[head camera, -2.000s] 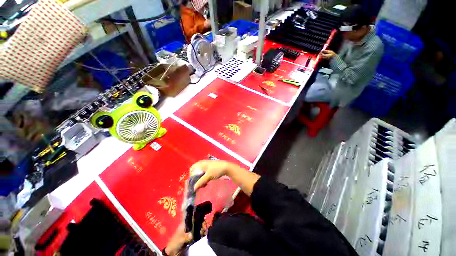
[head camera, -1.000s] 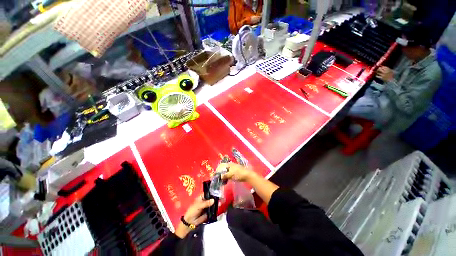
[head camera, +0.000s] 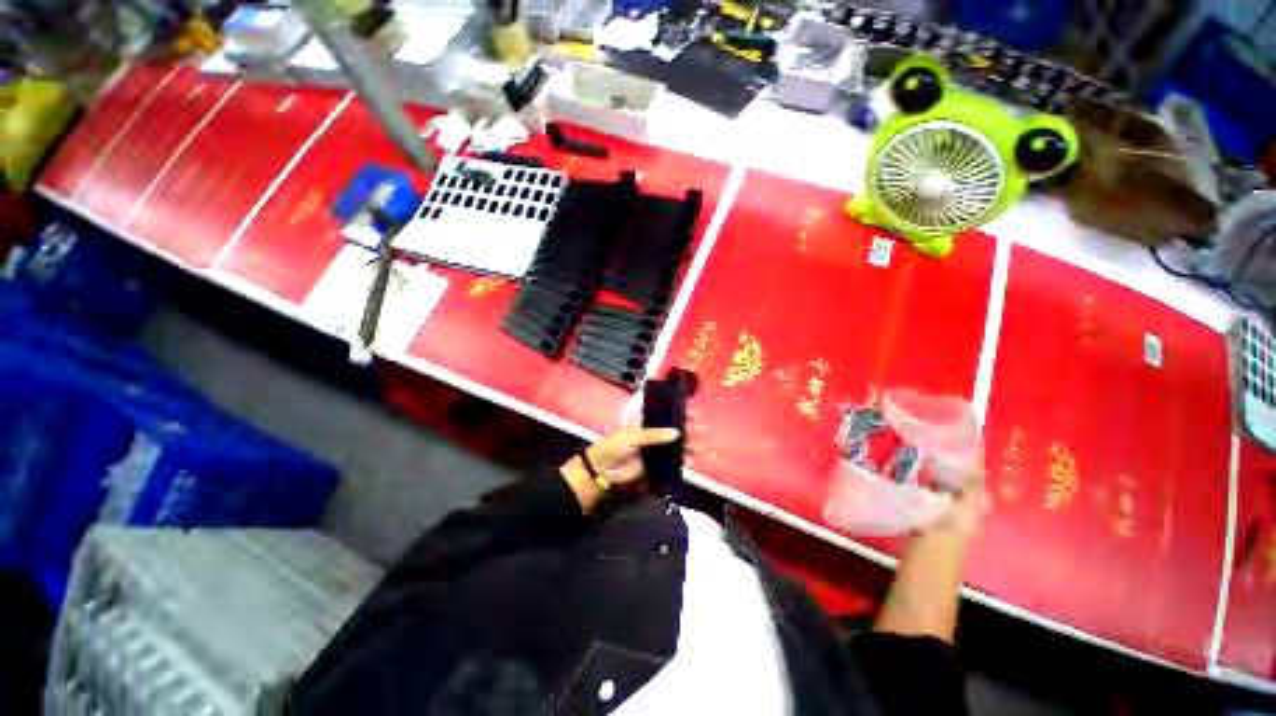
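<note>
My left hand, with a dark bracelet at the wrist, holds a black handheld unit upright near the bench's front edge. My right hand is blurred, further right over the red sheet, and holds a clear crinkled plastic bag. A greyish patterned part of the bag lies at its left; whether anything is inside I cannot tell. Black units lie in dense rows on the bench, left of a white dividing strip and beyond my left hand.
A perforated white plate lies left of the rows, with a small blue block and white paper beside it. A green frog fan stands at the back. Foam trays and a blue crate are at lower left.
The view has swung left along the bench. My hands have moved apart: the black unit is in my left hand, clear of the bag, and the bag is off to the right in my right hand.
</note>
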